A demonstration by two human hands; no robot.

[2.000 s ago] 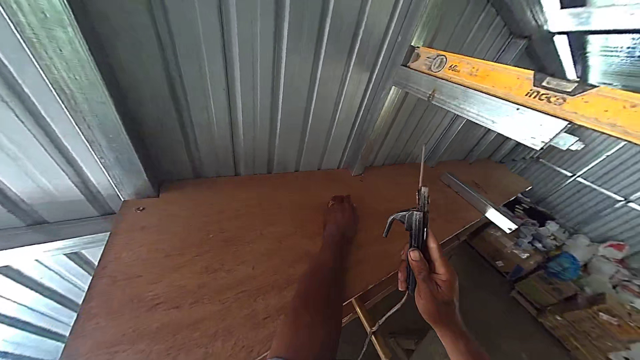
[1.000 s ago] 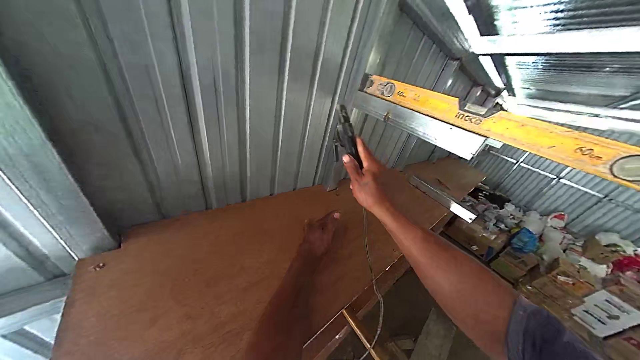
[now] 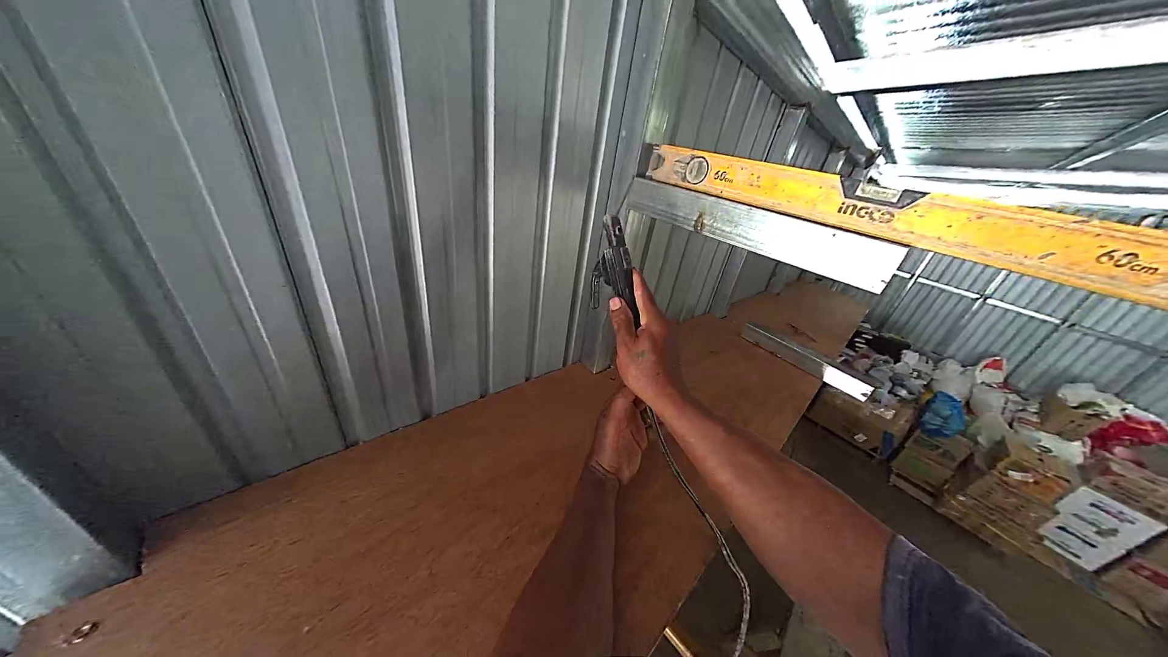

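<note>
My right hand (image 3: 646,351) is closed around the black handle of a welding electrode holder (image 3: 617,269), whose jaws point up beside a galvanized steel upright (image 3: 630,182). A cable (image 3: 698,502) hangs from the handle past the edge of the plywood sheet. My left hand (image 3: 622,438) is just below the right wrist, over the brown plywood sheet (image 3: 392,529); its fingers are partly hidden, so whether it holds anything does not show. No electrode can be made out clearly in the jaws.
A yellow spirit level (image 3: 776,185) rests on a steel bracket (image 3: 776,233) at the right. A loose metal profile (image 3: 803,358) lies on the plywood. Corrugated metal wall (image 3: 447,201) stands behind. Cardboard boxes (image 3: 1004,493) and plastic bags (image 3: 944,415) are piled on the floor.
The right hand has carried the electrode holder from over the plywood's front edge to the steel upright. The left hand has moved in beneath the right wrist. The view has shifted.
</note>
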